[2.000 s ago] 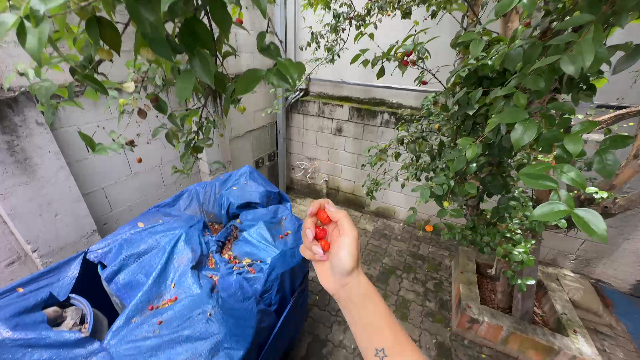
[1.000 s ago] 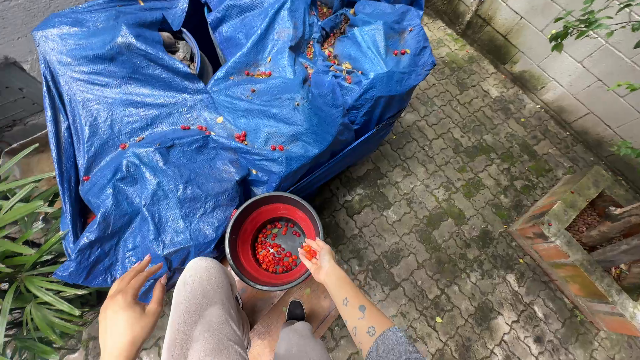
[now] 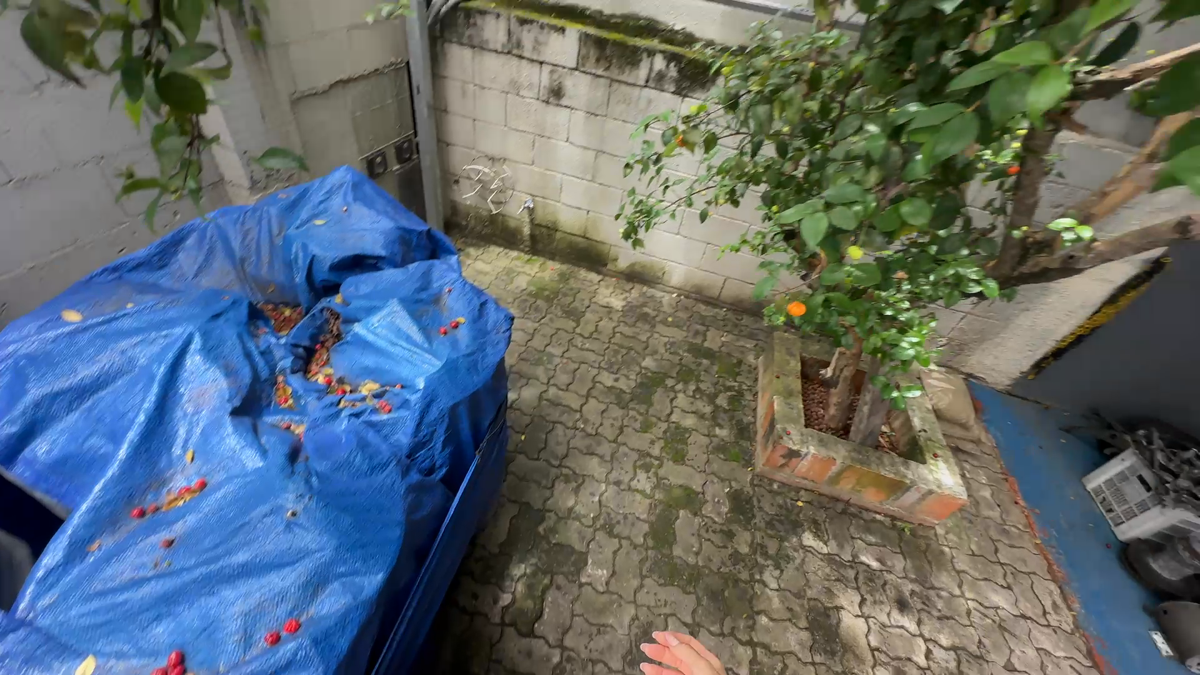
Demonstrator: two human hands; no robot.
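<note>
Only the fingers of one hand, seemingly my right hand (image 3: 682, 654), show at the bottom edge, over the paving. Its palm is cut off by the frame, so whether anything lies in it is hidden. My left hand is out of view. Left of the fingers, a blue tarpaulin (image 3: 225, 562) covers a bulky heap, with red berries (image 3: 283, 632) and yellowed leaves scattered over its folds. A leafy tree (image 3: 844, 216) bearing an orange fruit (image 3: 796, 308) grows at the right. The red bucket is not in this view.
A brick-edged planter (image 3: 848, 487) surrounds the tree trunks. Grey block walls (image 3: 562, 141) stand behind, with a small tap (image 3: 528, 204) low down. Leafy twigs (image 3: 178, 94) hang at the upper left. A light plastic crate (image 3: 1130, 492) holding dark items sits on blue floor at the right.
A second ago my right hand held red berries over the red bucket, and my left hand was open beside my leg. The view has swung up to the wall and tree.
</note>
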